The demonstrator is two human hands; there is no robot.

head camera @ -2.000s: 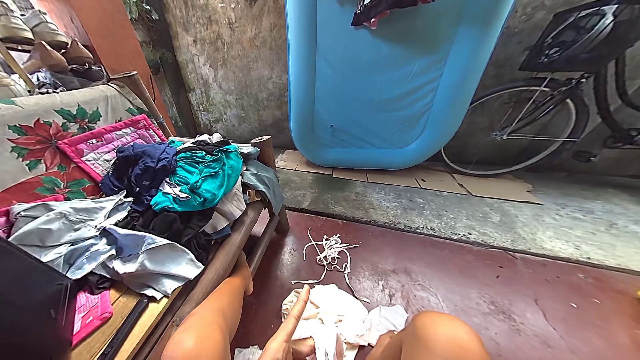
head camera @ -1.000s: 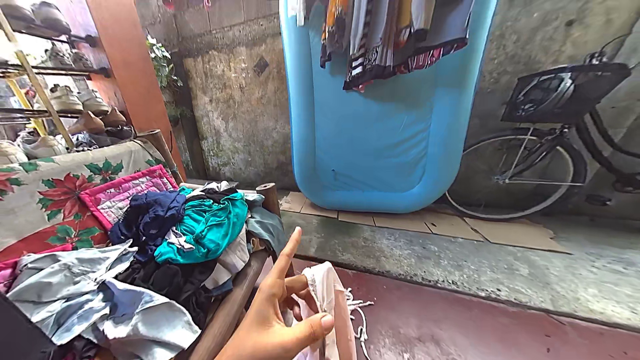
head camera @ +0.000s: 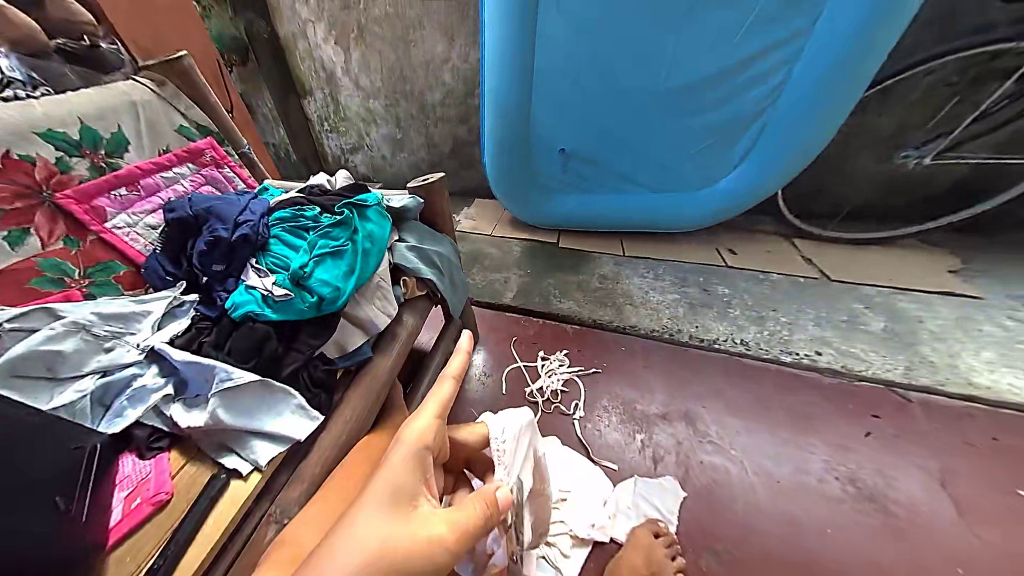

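Observation:
My left hand is low in the middle, its index finger pointing up and its thumb and other fingers closed on a piece of white cloth. A metal edge, perhaps of scissors, shows beside the thumb; it is too unclear to name. My right hand does not show. More white cloth lies on the red floor near a bare foot. Beyond it is a tangle of white cord or cloth strips. On the wooden bench to the left are teal, navy and grey garments.
The bench's dark wooden rail runs beside my leg. A blue inflatable pool leans upright on the wall, above flattened cardboard on a concrete ledge. A bicycle wheel stands at the right.
The view has tilted back down from the pool and the hanging clothes. My left hand holds white cloth, as it did one second ago.

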